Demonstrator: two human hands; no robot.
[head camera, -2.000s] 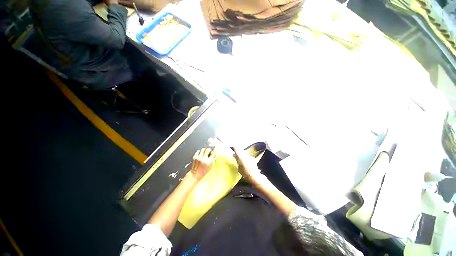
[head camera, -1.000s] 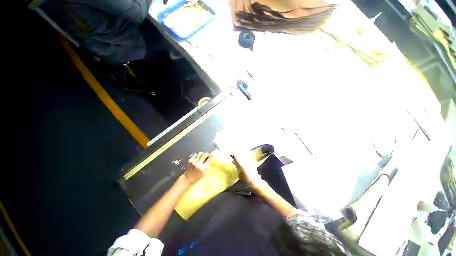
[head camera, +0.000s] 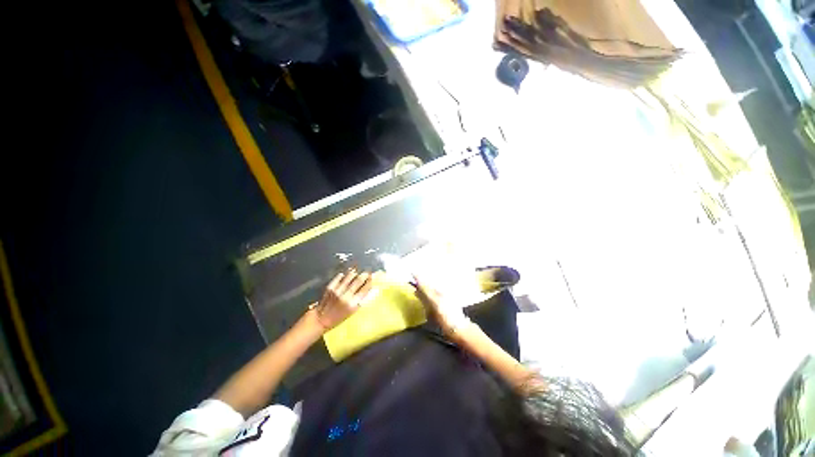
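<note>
A bright yellow floppy panel (head camera: 380, 321) lies at the near edge of a dark work board (head camera: 308, 284), its far part washed out by glare. My left hand (head camera: 345, 296) rests on the panel's left far edge, fingers bent and touching it. My right hand (head camera: 438, 308) is at its right edge, thumb side against the panel. Glare hides the fingertips, so I cannot tell whether either hand pinches it.
A yellow strip (head camera: 335, 218) and pale bar (head camera: 353, 194) run along the board's far side, with a black T-shaped tool (head camera: 489, 158) at their right end. Beyond are a black round spool (head camera: 512, 70), brown stack (head camera: 581, 37) and blue tray (head camera: 416, 36). A rolled piece (head camera: 498, 278) lies right.
The view has turned, so the board and bench appear rotated clockwise and the seated person is mostly out of frame. My left hand has shifted slightly along the panel; my right hand stays at its right edge.
</note>
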